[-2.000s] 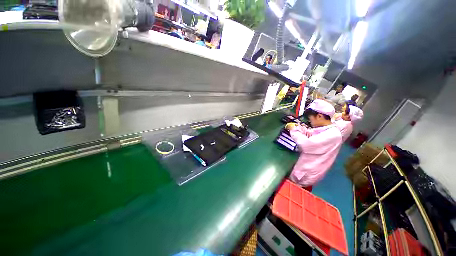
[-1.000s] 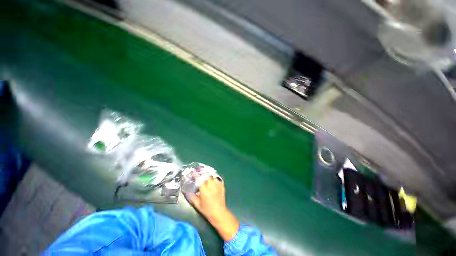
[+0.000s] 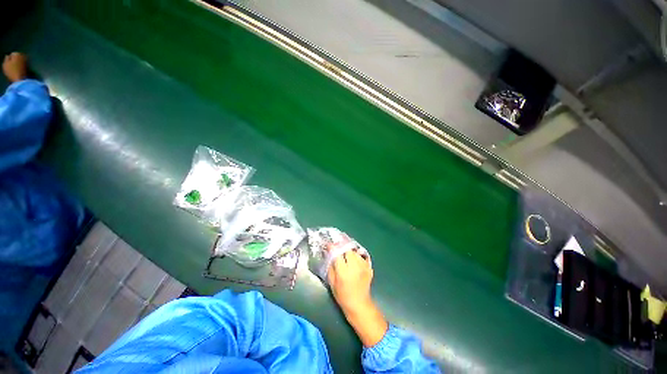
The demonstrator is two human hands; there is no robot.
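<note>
My right hand (image 3: 352, 276) is at the rightmost small-parts bag (image 3: 322, 241); its fingertips are in or on the crumpled clear plastic, so their grip is hidden. A middle bag (image 3: 259, 219) with silvery bits and a green spot lies left of it. The flatter bag of green parts (image 3: 208, 182) lies at the row's far end, touching the middle one. A thin black open middle frame (image 3: 245, 282) lies at the bench's near edge, partly under the middle bag. My left hand is not visible; only blue clothing shows below the frame.
Another person's hand (image 3: 14, 67) and blue sleeve are at far left. A gridded blister tray (image 3: 110, 281) is below bench height. A parts box (image 3: 515, 91) hangs on the grey wall. At right, the tool mat (image 3: 530, 281) bears a tape roll (image 3: 537, 229) and black pouch (image 3: 592, 296).
The view has swung from the line and coworkers down to the bags, then steadied and shifted left. My right hand came into view at the rightmost bag and stays there. Another person's hand now shows.
</note>
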